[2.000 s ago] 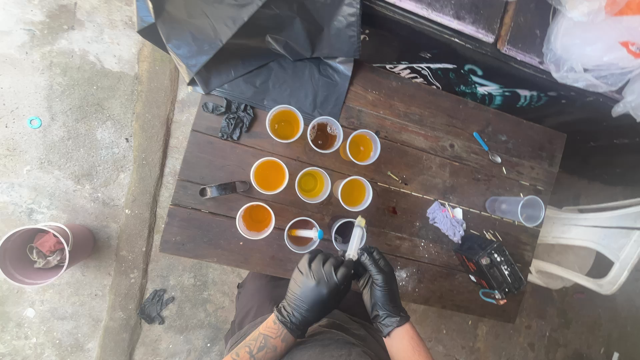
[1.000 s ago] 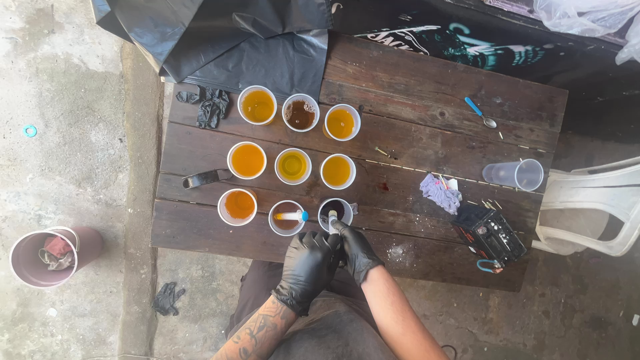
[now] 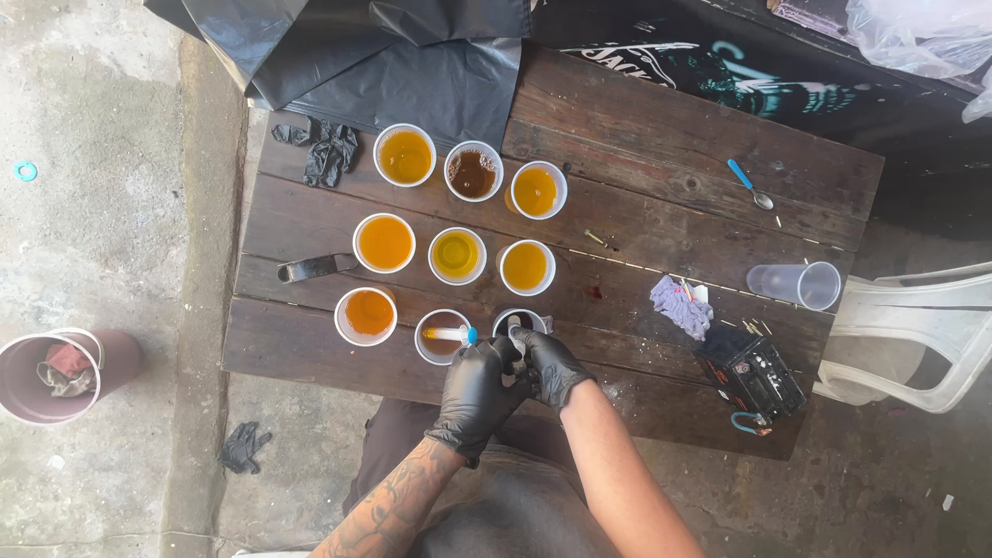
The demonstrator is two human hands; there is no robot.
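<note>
Both my hands wear black gloves at the near edge of a wooden plank table (image 3: 682, 174). My right hand (image 3: 552, 368) grips a small pale object, perhaps a syringe (image 3: 514, 329), whose end is over or in a plastic cup of dark liquid (image 3: 531, 316). My left hand (image 3: 477, 395) is closed close against the right one; what its fingers hold is hidden. Just left, a syringe with a blue end (image 3: 449, 334) rests across a cup of brownish liquid (image 3: 442, 353). Several more cups, with amber, yellow and orange liquid (image 3: 456, 256), stand in rows beyond; one holds dark brown liquid (image 3: 473, 174).
Around the cups are crumpled black gloves (image 3: 329, 151), black plastic sheeting (image 3: 403, 77) and a dark strap-like piece (image 3: 316, 267). To the right lie a spoon (image 3: 750, 184), an empty cup (image 3: 818, 285), a purple cloth (image 3: 682, 306) and a battery (image 3: 752, 372). A bucket (image 3: 101, 372) stands left, a white chair (image 3: 922, 333) right.
The pale object in my hands stood up above the dark cup's rim two seconds ago; now it is lower, at the cup. The cups have kept their places.
</note>
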